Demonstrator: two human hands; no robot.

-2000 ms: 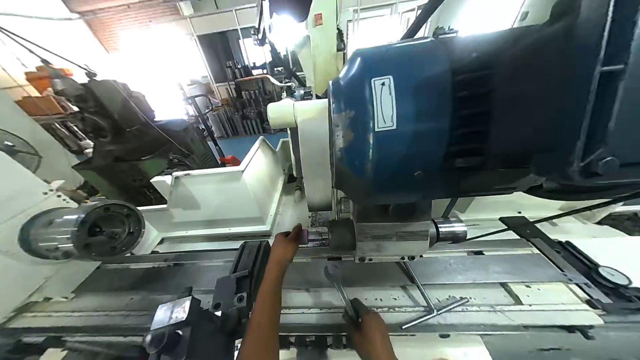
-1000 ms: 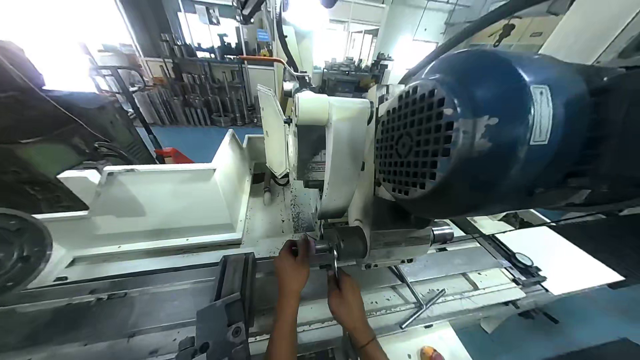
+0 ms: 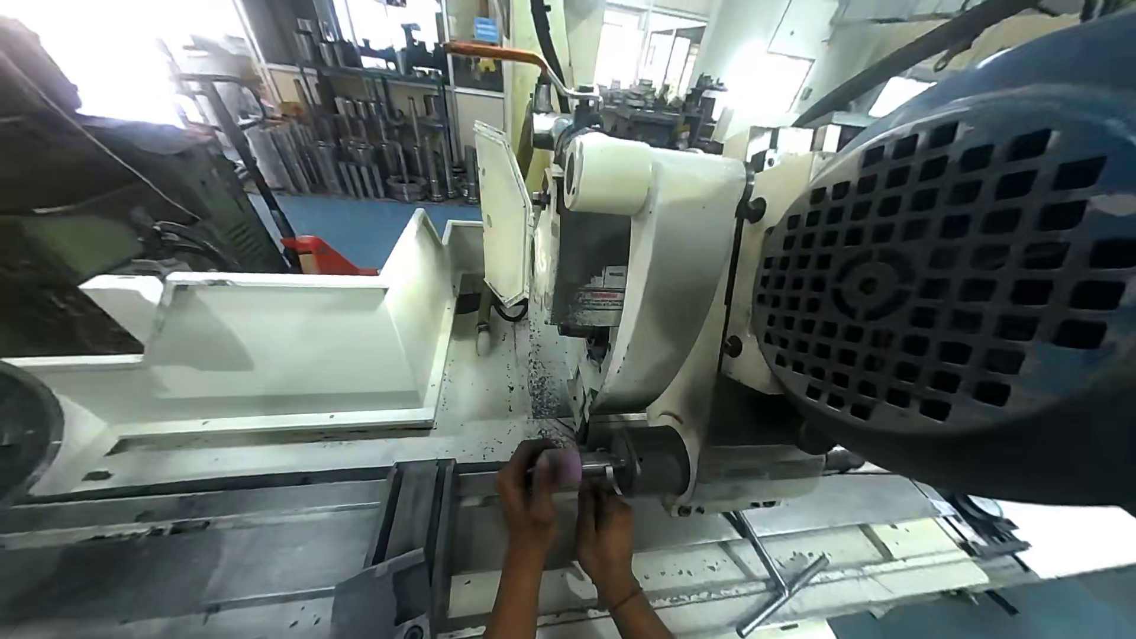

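A small pinkish-purple grinding wheel [image 3: 561, 468] sits at the left end of a short metal spindle [image 3: 596, 465], which comes out of a dark cylindrical housing [image 3: 655, 461]. My left hand [image 3: 529, 497] grips the wheel from its left side, fingers curled around it. Just right of it, my right hand [image 3: 607, 532] is raised under the spindle, its fingertips at the shaft beside the housing. The wrench seen earlier in this hand is mostly hidden; a bright metal part shows at the fingertips.
A large blue motor with a black grille [image 3: 932, 284] hangs at the right, beside a cream wheel guard [image 3: 683, 293]. Below runs the machine's metal table [image 3: 266, 550], with a dark fixture [image 3: 383, 599] left of my arms. Metal T-handled bars [image 3: 781, 590] lie at the lower right.
My right hand, lower down with an open-ended wrench two seconds ago, has moved up to the spindle. My left hand stays at the wheel. The view has shifted toward the grille.
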